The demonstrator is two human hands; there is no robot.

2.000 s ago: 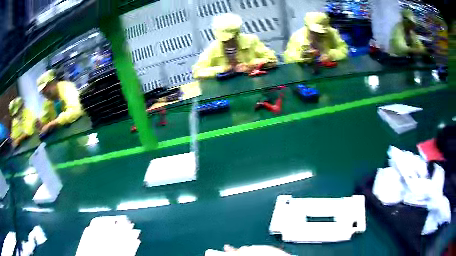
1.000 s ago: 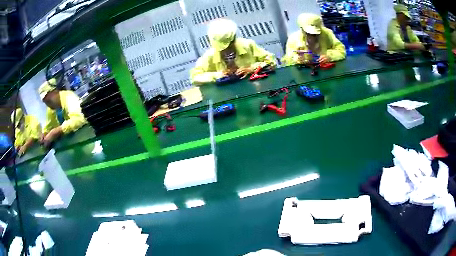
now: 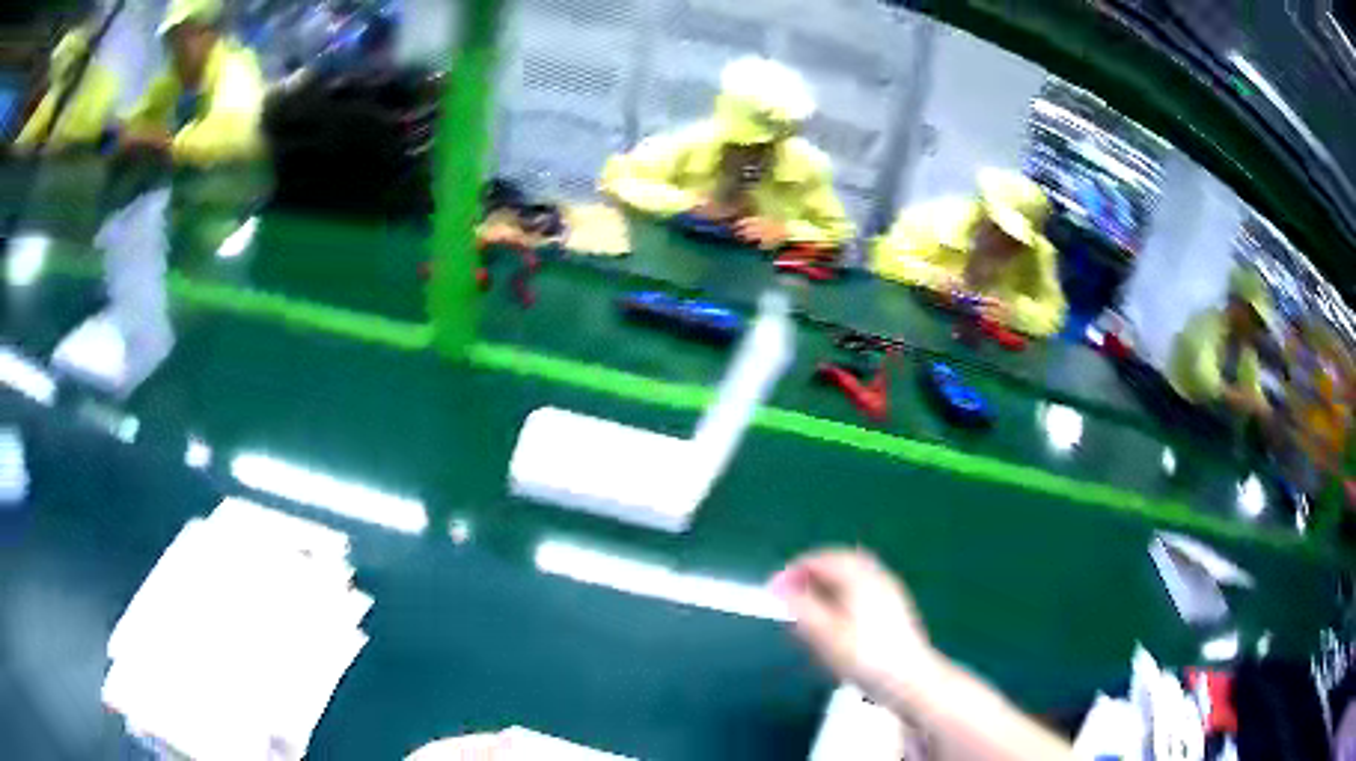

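My right hand (image 3: 851,607) reaches in from the lower right over the green belt. It is blurred, with its fingers bunched, and whether it holds anything is unclear. A white card insert (image 3: 860,729) lies partly hidden by my forearm at the bottom edge. An open white box (image 3: 602,464) stands beyond my hand to the left, its lid raised at its right side. A stack of white card blanks (image 3: 238,632) lies at the lower left. A pale rounded shape at the bottom edge may be part of my left hand beside white card; it is cut off and unclear.
A green rail (image 3: 595,379) and post (image 3: 458,193) stand beyond the box. Open white boxes stand far left (image 3: 112,335) and right (image 3: 1190,577). White folded pieces (image 3: 1142,721) lie lower right. Several workers in yellow sit across, near blue units (image 3: 681,314) and red clamps (image 3: 858,390).
My right hand and forearm have come into view. The view has tilted and swung, so the card stack sits higher and the insert lies lower, mostly cut off.
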